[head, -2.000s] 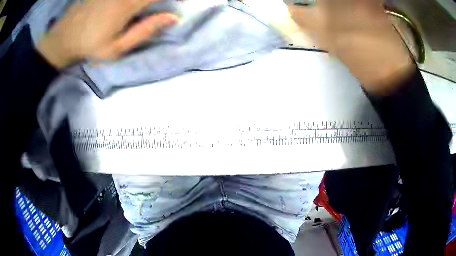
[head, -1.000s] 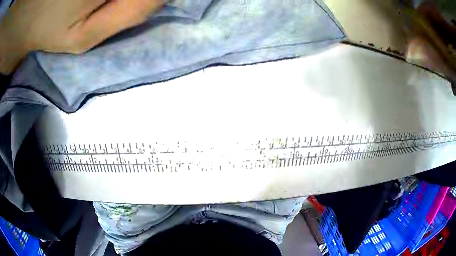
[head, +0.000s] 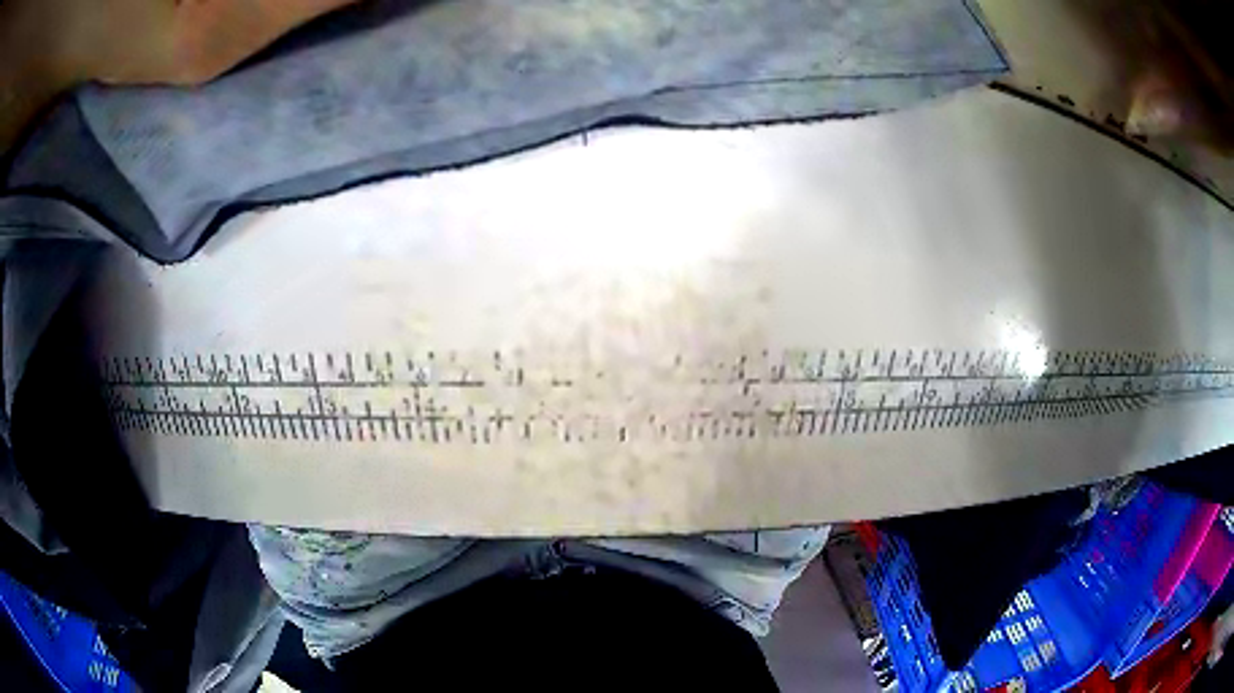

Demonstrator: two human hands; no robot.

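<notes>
A grey-blue garment panel [head: 514,95] lies across the back of the white machine bed, with a dark edge line along its near side and a folded corner at the left. My left hand [head: 163,38] is at the top left, cut off by the frame edge and blurred, over the panel; its fingertips cannot be made out. My right hand [head: 1157,115] is a dark blur at the top right, away from the panel; what it holds cannot be told. The needle area is out of view.
The white bed [head: 650,298] has a printed ruler scale along its front. Dark cloth hangs over its left end. A blue basket [head: 1042,616] with black cloth and a pink piece stands below right; another blue basket [head: 54,643] is below left.
My right hand has moved right, off the work area, to the top right edge. The view has shifted, and the grey-blue panel now appears higher and further right.
</notes>
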